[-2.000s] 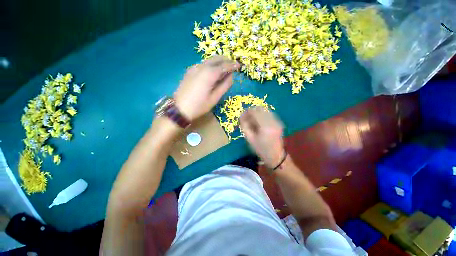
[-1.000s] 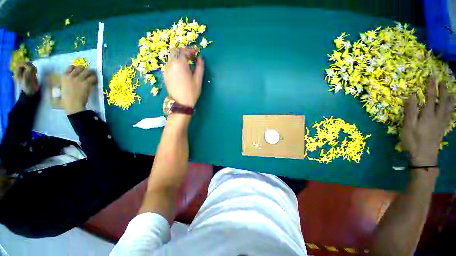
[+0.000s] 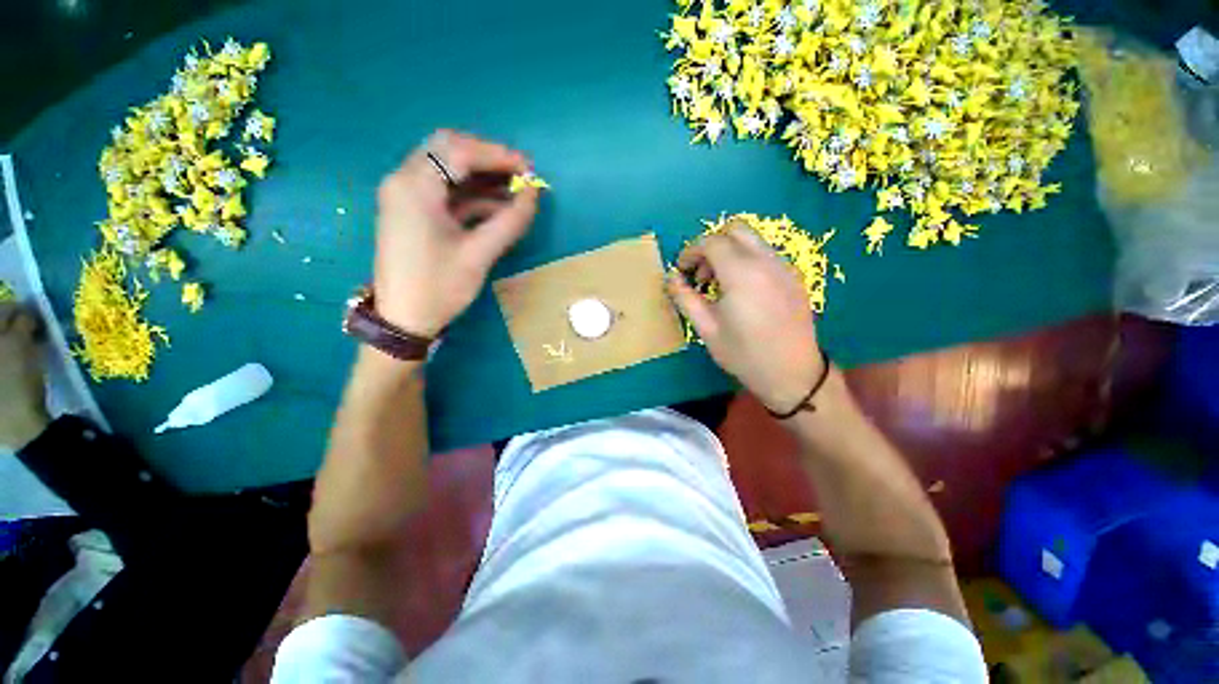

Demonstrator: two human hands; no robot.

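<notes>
My left hand [image 3: 435, 234], with a ring and a watch, pinches a yellow-and-white piece [image 3: 527, 182] between thumb and fingertips, above the table left of centre. My right hand [image 3: 755, 314], with a dark wristband, is over the left part of the loose pile of small yellow parts [image 3: 806, 254]. Its thumb and finger are nearly together; whether they hold a part I cannot tell. The cardboard piece [image 3: 639, 341] lies between my hands, with a white glue disc [image 3: 590, 318] and a few slivers [image 3: 556, 352] on it.
A large heap of yellow-and-white pieces [image 3: 882, 100] is at upper right, a smaller heap [image 3: 181, 160] at upper left. Below that are a yellow clump [image 3: 114, 321] and a white bottle [image 3: 221, 397]. A plastic bag [image 3: 1176, 201] and blue bins [image 3: 1103, 528] are at right, another person's dark sleeve [image 3: 87, 468] at left.
My left hand has left the smaller heap and now holds a piece up near the cardboard. My right hand has moved from the large heap to the loose yellow pile. The view has turned.
</notes>
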